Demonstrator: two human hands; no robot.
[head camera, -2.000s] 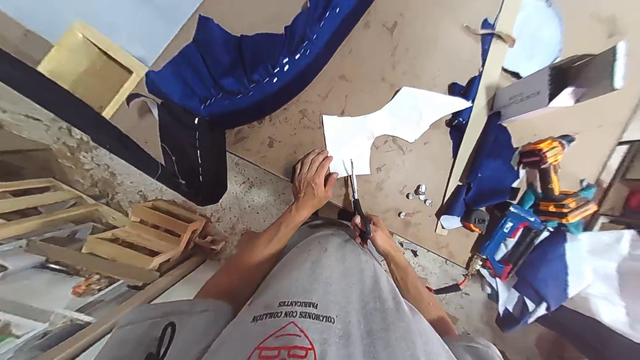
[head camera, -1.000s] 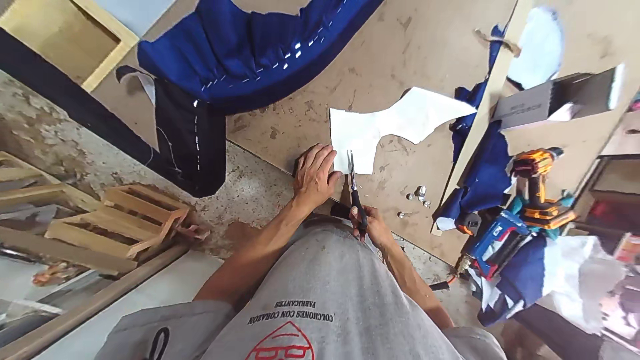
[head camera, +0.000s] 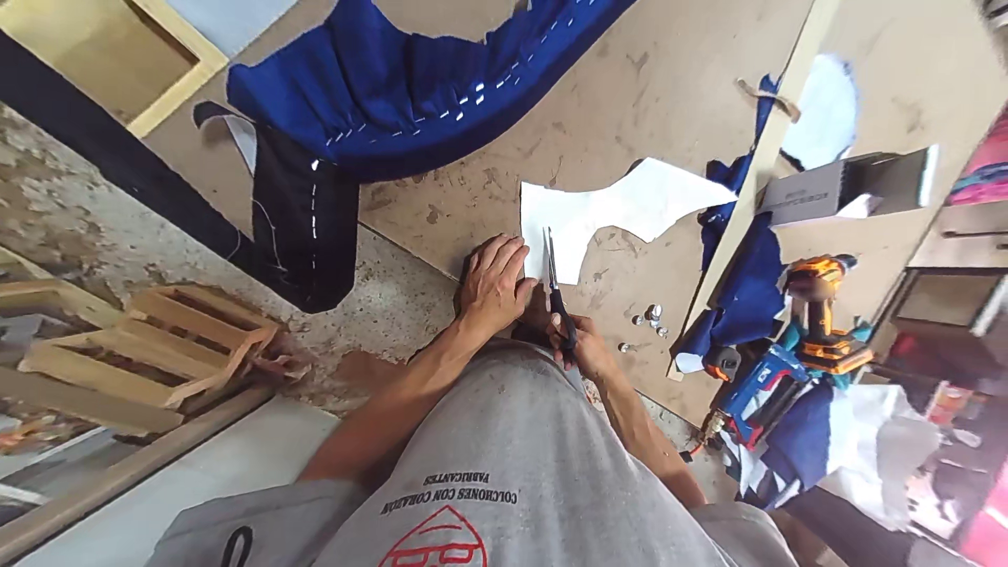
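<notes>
My right hand (head camera: 579, 342) is closed around the black handles of a pair of scissors (head camera: 553, 283) at the near edge of the work table. The blades lie slightly apart over a white fabric or paper piece (head camera: 606, 209), which has curved edges and a point toward the right. Beside the lower left edge of that piece, my left hand (head camera: 494, 287) rests flat with its fingertips at or on the edge. Whether a cut runs between the blades is hard to tell. Several small metallic pieces (head camera: 654, 313) lie right of the scissors.
Blue gathered fabric with white stitches (head camera: 409, 94) spreads across the upper left. A wooden strip (head camera: 752, 185) crosses the right side, near a cardboard box (head camera: 811, 193), a cordless drill (head camera: 823, 307), a tape measure (head camera: 722, 363) and a blue pneumatic stapler (head camera: 760, 398). Wooden frames (head camera: 157, 339) stand lower left.
</notes>
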